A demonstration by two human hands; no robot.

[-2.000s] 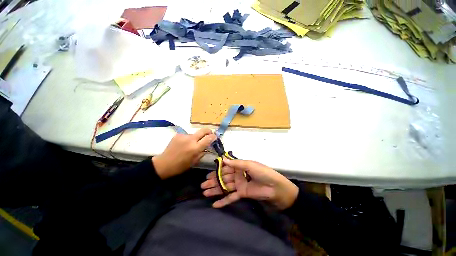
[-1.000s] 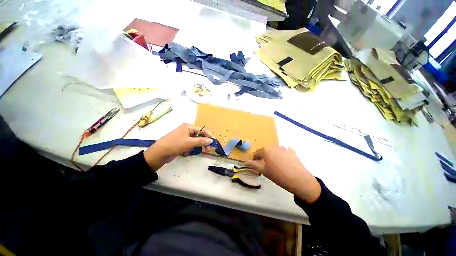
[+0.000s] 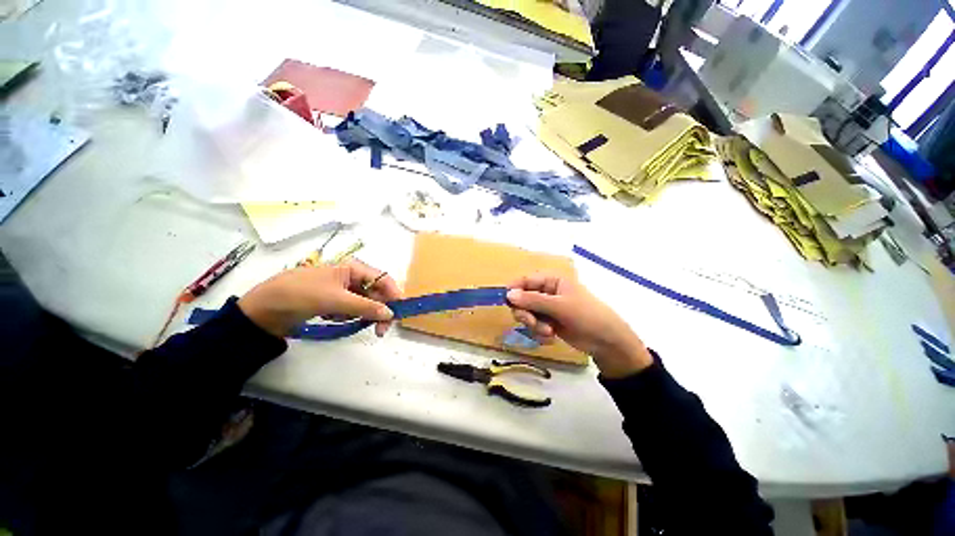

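A narrow dark blue strap [image 3: 450,302] is stretched between my bare hands over the front part of the tan board [image 3: 471,262]. My left hand [image 3: 333,295] pinches it at the left; a small thin brass-coloured thing shows at its fingers, too small to name. The strap runs on under this hand to the left. My right hand [image 3: 565,314] pinches the strap at the right. A paler grey-blue piece [image 3: 519,337] hangs below the right fingers onto the board. Pliers [image 3: 494,379] with black jaws and yellow-and-black handles lie open near the table's edge, untouched.
A white parts dish [image 3: 421,211] and a tangled strap pile [image 3: 461,162] lie behind the board. A long blue strap [image 3: 681,295] lies right. A red-and-black tool [image 3: 218,270] and yellow-green handles [image 3: 340,249] lie left. Yellow panel stacks [image 3: 628,141] stand at the back right.
The pliers were in my right hand, then lay on the table. Both hands have since moved over the board and my right hand has taken hold of the strap, now stretched flat.
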